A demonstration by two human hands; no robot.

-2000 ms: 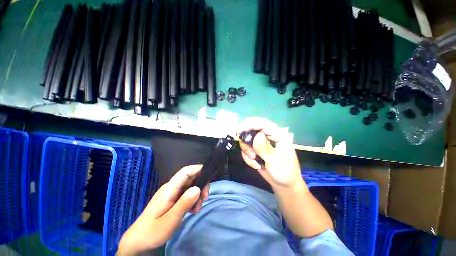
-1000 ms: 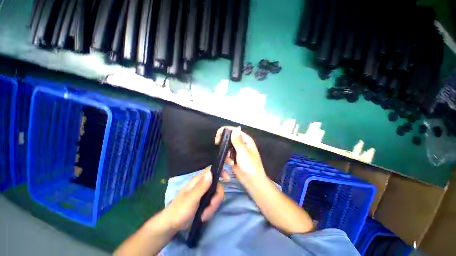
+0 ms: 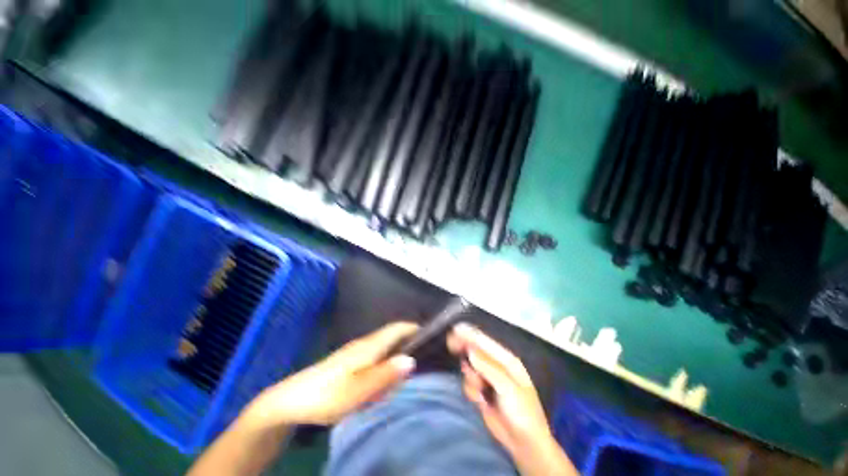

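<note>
My left hand (image 3: 358,372) is closed around a black tube (image 3: 435,330) over my lap, its upper end pointing up and right toward the bench edge. My right hand (image 3: 497,381) is just right of the tube's upper end with fingers curled. A dark thing shows at its fingers, but blur hides what it is. Rows of black tubes lie on the green bench, one group at the left (image 3: 400,139) and one at the right (image 3: 688,186). Small round black pieces (image 3: 655,284) lie loose below the right group, and several (image 3: 532,243) lie beside the left group.
A blue crate (image 3: 158,307) with black tubes and tan strips stands at the lower left, beside another blue crate (image 3: 56,232). More blue crates (image 3: 642,456) are at the lower right. Pale jagged pieces (image 3: 604,346) line the bench edge. A clear plastic bag (image 3: 826,390) is at the right.
The view has turned and shifted, so bench and crates appear tilted. The tube, upright between both hands a second ago, now leans right in my left hand. My right hand has moved off its upper end.
</note>
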